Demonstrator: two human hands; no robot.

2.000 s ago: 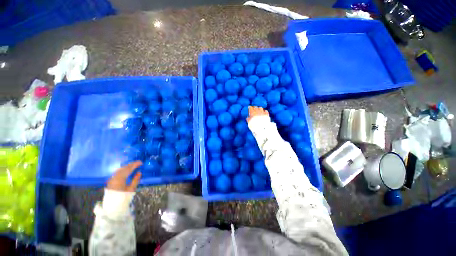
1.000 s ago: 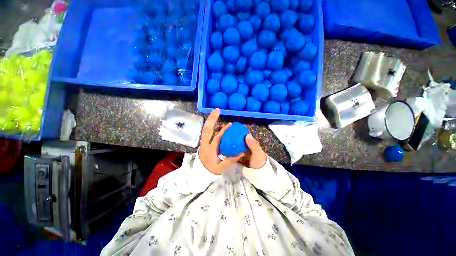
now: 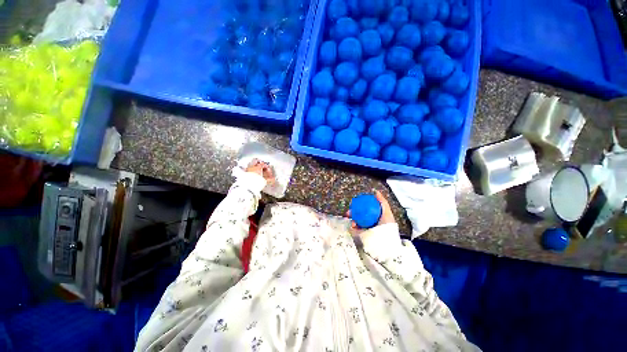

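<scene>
My right hand (image 3: 383,212) holds a blue ball (image 3: 365,211) at the bench edge, its fingers around the ball's right and lower side. My left hand (image 3: 261,172) is on the clear plastic bag stack (image 3: 283,165) at the bench edge; whether its fingers grip a bag cannot be told. The bulk ball crate (image 3: 298,130), heaped with matte blue balls, stands beyond my right hand. The finished-goods crate (image 3: 172,41), left of it, holds glossy bagged blue balls on its right side.
A white tissue (image 3: 427,205) lies right of my right hand. Spare bag bundles (image 3: 507,165), a white mug (image 3: 565,194) and a loose blue ball (image 3: 555,238) are at right. An empty blue crate (image 3: 550,38) is far right. Yellow-green items (image 3: 48,96) fill the left crate. A metal machine (image 3: 75,237) is low left.
My right hand took a ball from the bulk crate to the bench edge, where both hands held it. Now my left hand has left the ball and moved to the bag stack.
</scene>
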